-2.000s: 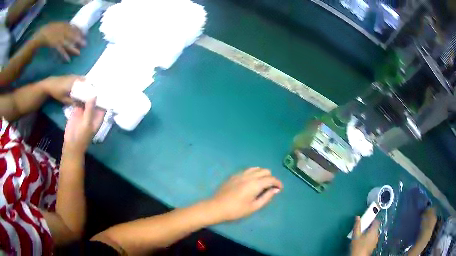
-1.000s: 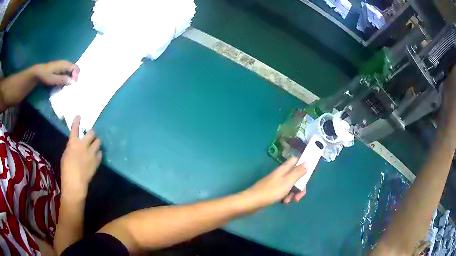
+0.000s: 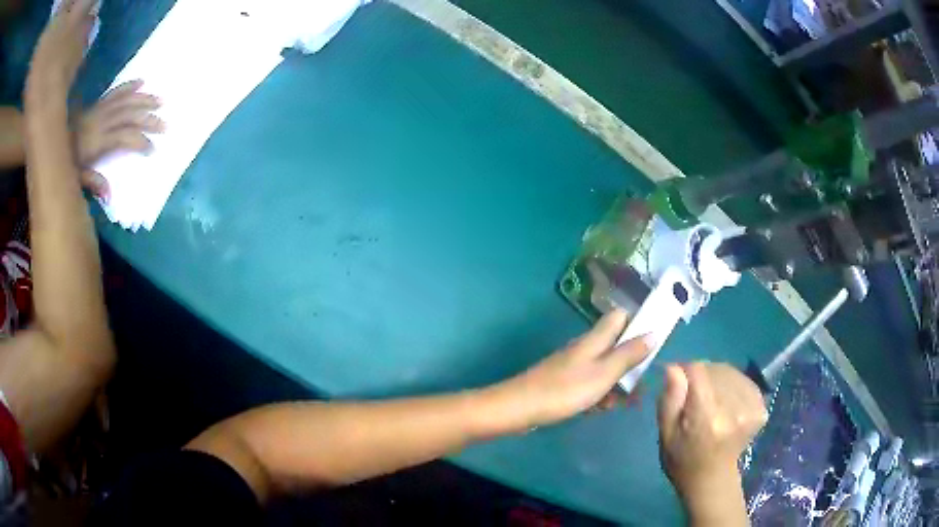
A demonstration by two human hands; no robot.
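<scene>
My left hand holds the flat white handle of a hair dryer body. The dryer's round head sits on the fixture of the green and grey hand press, with the white pressing pad against its dark-centred opening. The press base has a green edge. My right hand is closed around the dark grip of the press lever, low and close to the dryer handle. The part of the grip inside the fist is hidden.
A flat white stack of sleeves lies at the upper left, with a neighbour's hand on it. A clear plastic bag with dark parts lies at the right, beside several pale grey pieces. A pale strip runs along the bench's far side.
The dryer was picked up at the right and set in the press. My right hand has come down gripping the lever. The neighbour's arms have shifted over the stack.
</scene>
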